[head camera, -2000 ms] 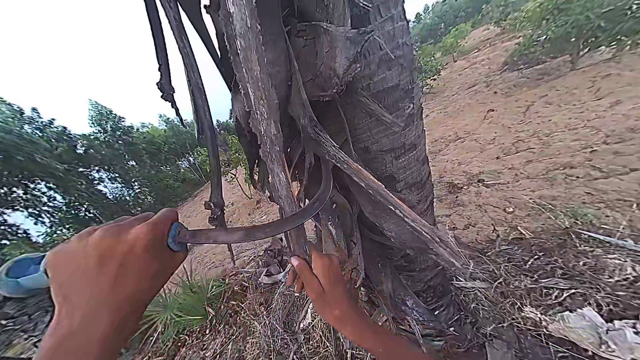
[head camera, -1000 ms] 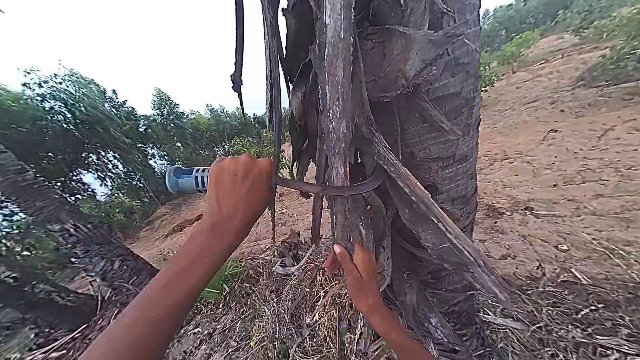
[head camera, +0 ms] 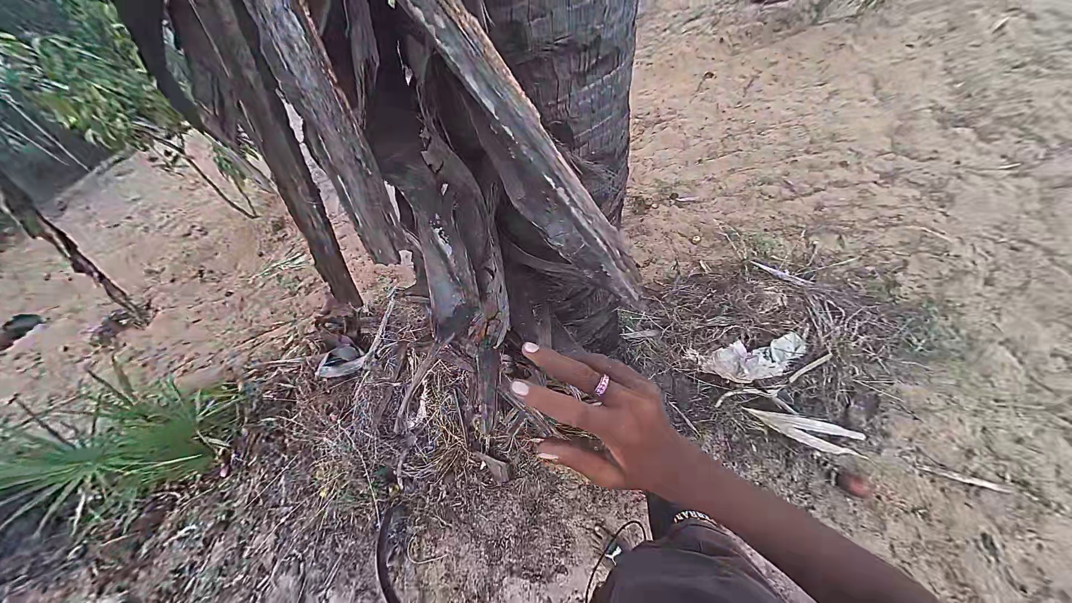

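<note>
My right hand, with a ring on one finger, is held with its fingers apart just right of the ragged leaf bases at the foot of the palm trunk. It holds nothing. Dry palm leaf stalks hang beside the trunk: one ends in a blunt lower end above the ground, and a broad one slants down to the right above my hand. My left hand is out of view. A dark curved strip shows at the bottom edge, perhaps the sickle's blade; its handle is not visible.
A green fan-leaved plant grows at the lower left. Dry grass and fibre litter surround the trunk base, with a crumpled pale scrap on the right. Bare sloping soil lies beyond. Dark clothing shows at the bottom.
The view has tipped down toward the trunk base. My right hand has let go of the stalk it touched. My left hand, earlier gripping the sickle across the stalk, has left view.
</note>
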